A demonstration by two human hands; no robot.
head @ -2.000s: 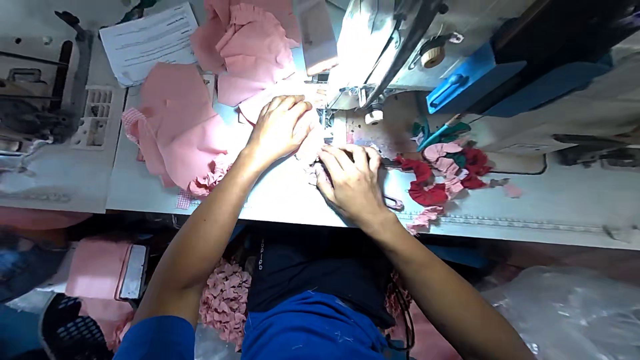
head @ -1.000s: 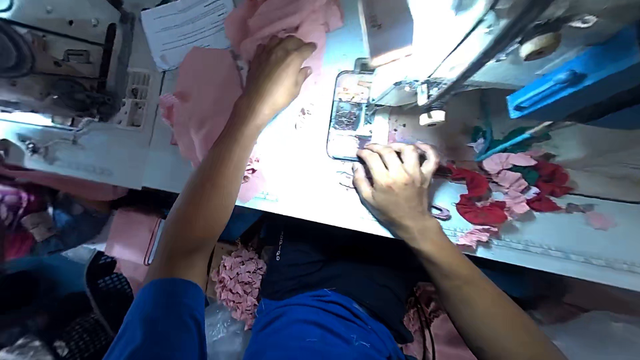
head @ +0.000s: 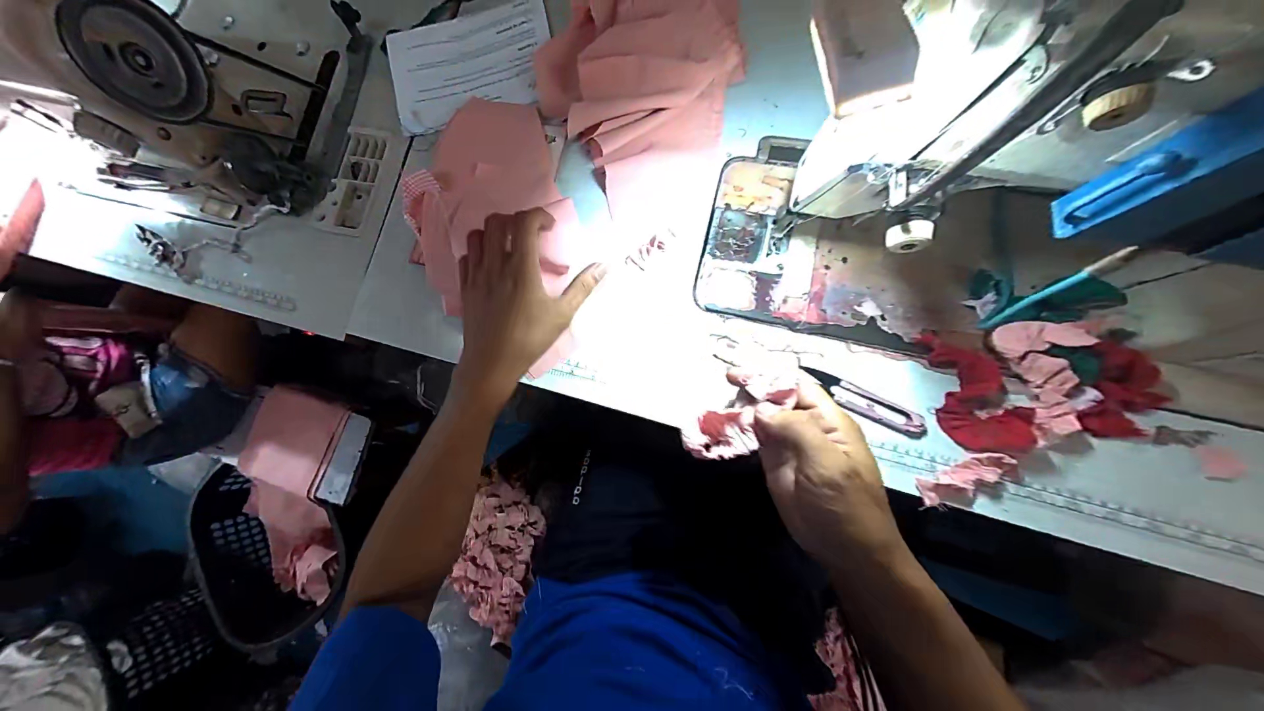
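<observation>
My right hand (head: 815, 444) pinches a gathered pink ruffle strip (head: 726, 433) between thumb and fingers at the table's front edge. My left hand (head: 518, 286), fingers spread, rests on a stack of cut pink fabric pieces (head: 494, 148); whether it grips any cannot be told. Behind lies a larger pink fabric pile (head: 652, 79). A sewing machine's needle area stands over a metal plate (head: 746, 237) to the right of my left hand. Thread snips (head: 879, 407) lie just right of my right hand, beside red, pink and green fabric scraps (head: 997, 395).
A second sewing machine (head: 247, 109) stands at the left, with a white compartment tray (head: 355, 183). A printed paper (head: 469, 64) lies at the back. Below the table are a black basket (head: 267, 592) with pink fabric and a heap of ruffles (head: 499, 548). Another person sits at far left.
My right hand has come from the machine plate to the table's front edge and now holds a pink ruffle. My left hand has moved from the rear pink pile onto the nearer stack.
</observation>
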